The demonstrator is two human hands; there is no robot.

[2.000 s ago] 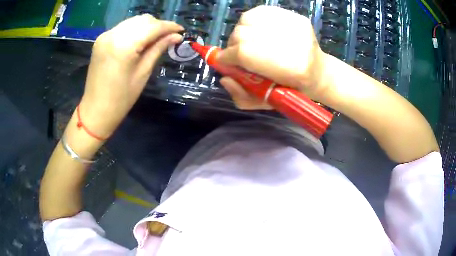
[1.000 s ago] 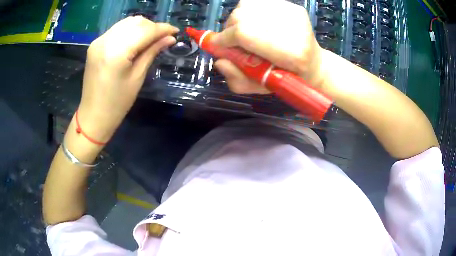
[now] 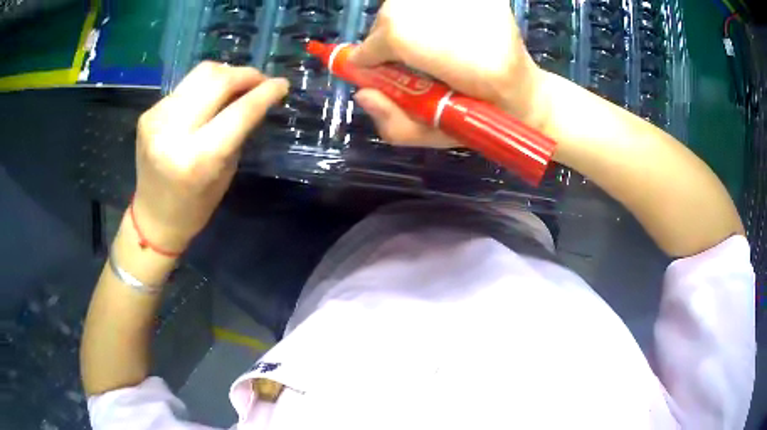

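My right hand (image 3: 454, 63) is closed around a thick red marker (image 3: 484, 130), its tip pointing left over the tray. Small round black parts (image 3: 230, 31) stand on edge in tight rows in the channels of a clear plastic tray (image 3: 265, 38). My left hand (image 3: 189, 138) is over the tray's near left part, thumb and forefinger close together, left of the marker's tip. Whether a part is between those fingertips is not clear. My right hand hides the middle rows.
The bench has a green mat (image 3: 134, 38) with yellow tape (image 3: 50, 78) and blue tape (image 3: 126, 76) at the left. A small white connector (image 3: 729, 46) with a thin red wire lies at the far right. The tray's near rim is by the wearer's pale pink top.
My left hand has moved down and slightly left, off the pale-faced part it was touching. The marker's tip has moved up and a little left; the pale round face no longer shows.
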